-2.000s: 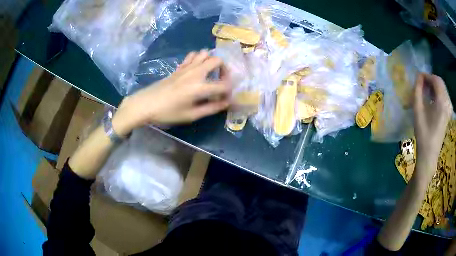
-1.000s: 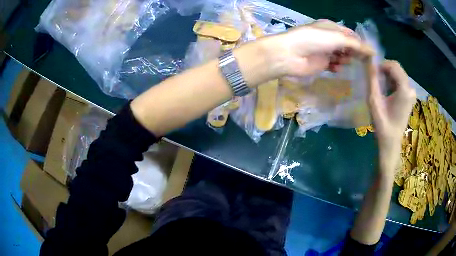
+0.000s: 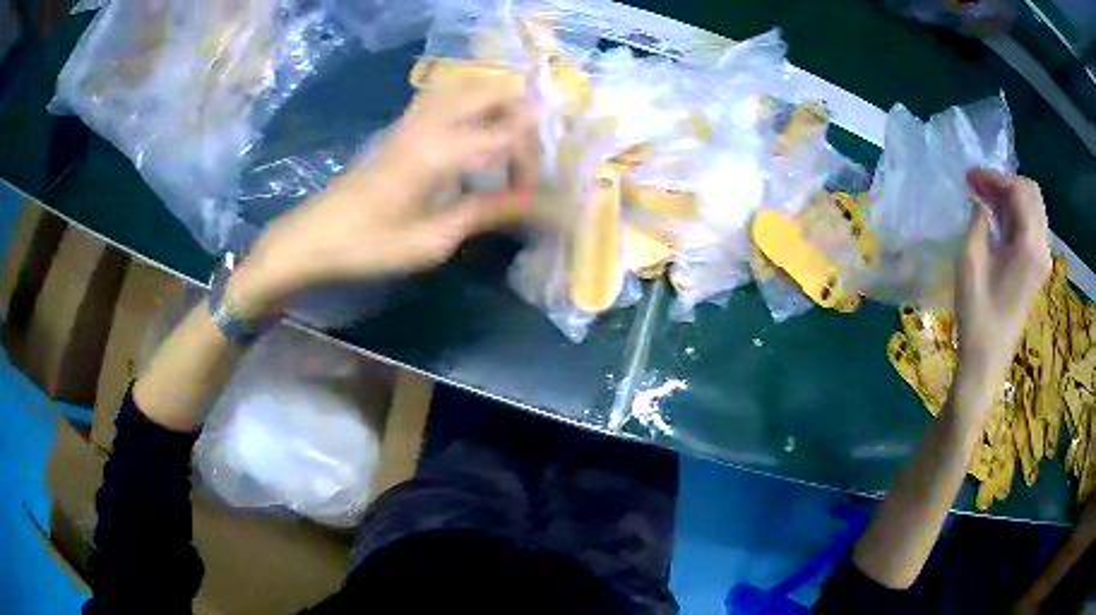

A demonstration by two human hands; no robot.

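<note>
My left hand (image 3: 403, 180), with a metal watch band, is blurred over the left end of a heap of bagged yellow parts (image 3: 595, 246); whether it grips one cannot be told. My right hand (image 3: 1004, 228) pinches a small clear poly bag (image 3: 943, 168) that shows no clear yellow inside. Two yellow parts (image 3: 799, 255) with dark holes lie just left of that hand, beside the bag heap. The pile of unwrapped yellow parts (image 3: 1046, 372) lies at the right, partly behind my right wrist and forearm.
A large clear poly bag (image 3: 180, 84) lies at upper left on the dark green bench (image 3: 733, 402). A pale edge strip (image 3: 841, 114) runs behind the heap. Below left are cardboard cartons (image 3: 240, 553) with a whitish bag bundle (image 3: 295, 445). A blue object (image 3: 799, 577) is at lower right.
My left hand has moved from beside my right hand back left to the bag heap. My right hand has moved right with a clear bag. Two yellow parts now show near it.
</note>
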